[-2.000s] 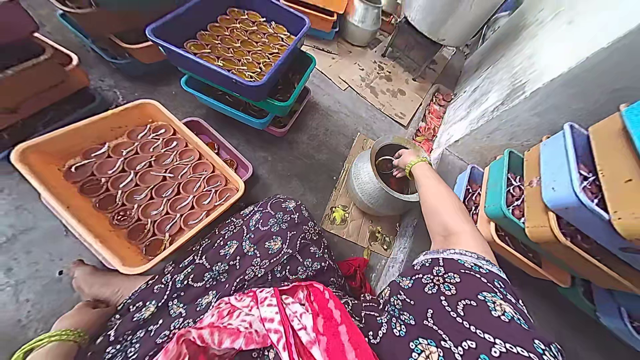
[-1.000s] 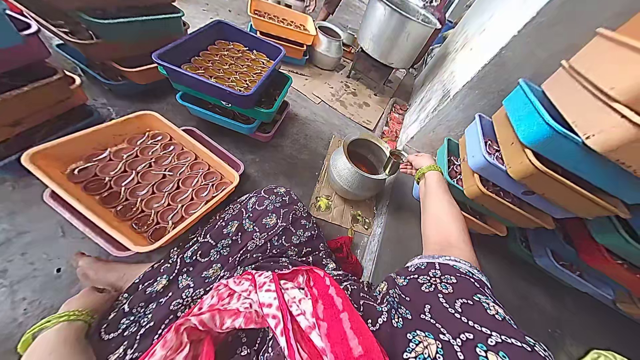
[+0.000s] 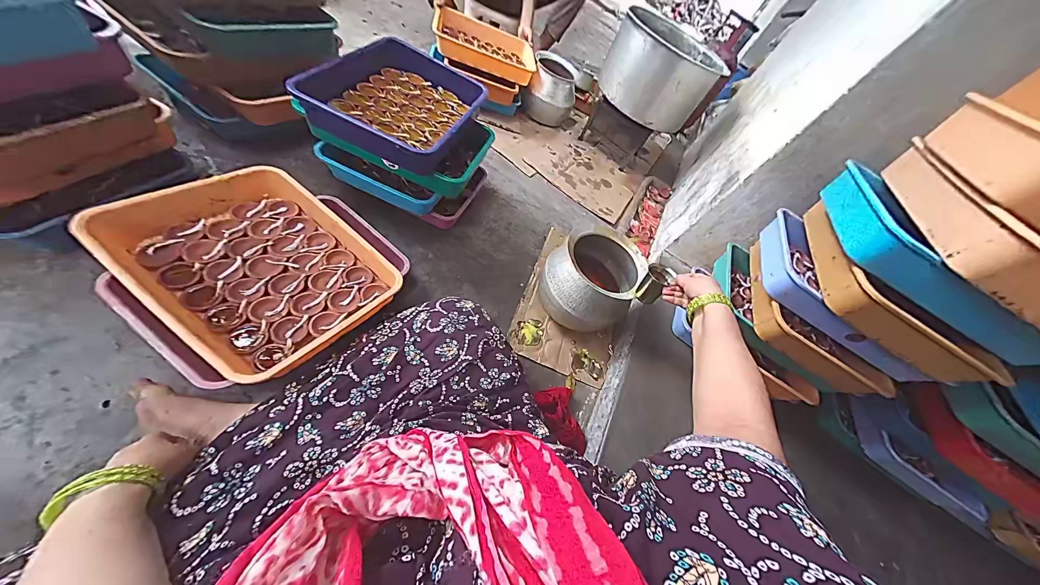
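Note:
My right hand (image 3: 691, 288) grips a small metal cup (image 3: 655, 283) beside the right rim of a round metal pot (image 3: 589, 299), which holds dark reddish liquid. The pot stands on a piece of cardboard (image 3: 561, 345). An orange plastic tray (image 3: 321, 357) on my left holds rows of small clay lamps (image 3: 264, 264) with white wicks; a few at its near edge look wet or shiny. My left hand (image 3: 158, 457) rests low at the left by my bare foot (image 3: 183, 413); its fingers are not clear.
Stacked trays stand left, with a purple tray (image 3: 455, 134) of yellowish filled lamps on one stack. More coloured trays (image 3: 861, 317) lean at right near a wall (image 3: 780, 130). Farther off are a large metal vessel (image 3: 658, 81), another pot (image 3: 551, 101) and a person's hand (image 3: 526, 28) by an orange tray.
My right hand was at the mouth of the pot two seconds ago; it has come out to the right with the metal cup in it. The view has tilted up.

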